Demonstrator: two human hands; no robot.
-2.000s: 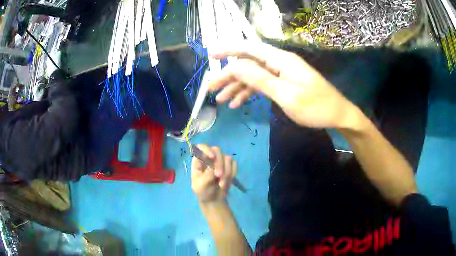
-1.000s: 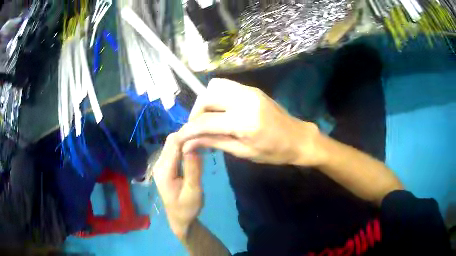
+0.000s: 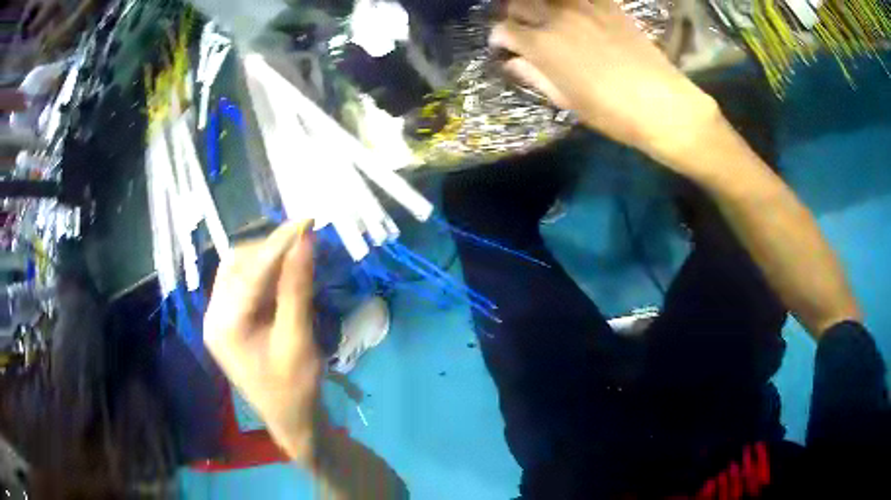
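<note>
A bundle of white strips (image 3: 318, 166) fans over the bench edge, blue wires (image 3: 420, 273) at its lower ends. My left hand (image 3: 259, 327) is raised at the bundle's lower left, thumb and fingertips close together beside the strip ends. Blur hides whether it pinches a strip or wire. My right hand (image 3: 576, 63) is over the heap of tiny silvery pieces (image 3: 498, 117). Its fingertips are blurred at the heap's upper left, and I cannot tell if they hold anything.
A second strip bundle (image 3: 176, 205) hangs at left, with blue handles (image 3: 217, 137) between the bundles. Yellow wires (image 3: 821, 39) hang at upper right. A red stool (image 3: 230, 444) stands on the blue floor at lower left. My dark-trousered legs (image 3: 547, 361) are below the bench.
The hands were together below the bench edge and are now apart. My right hand has moved up over the heap. My left hand has moved left and up to the strip bundle.
</note>
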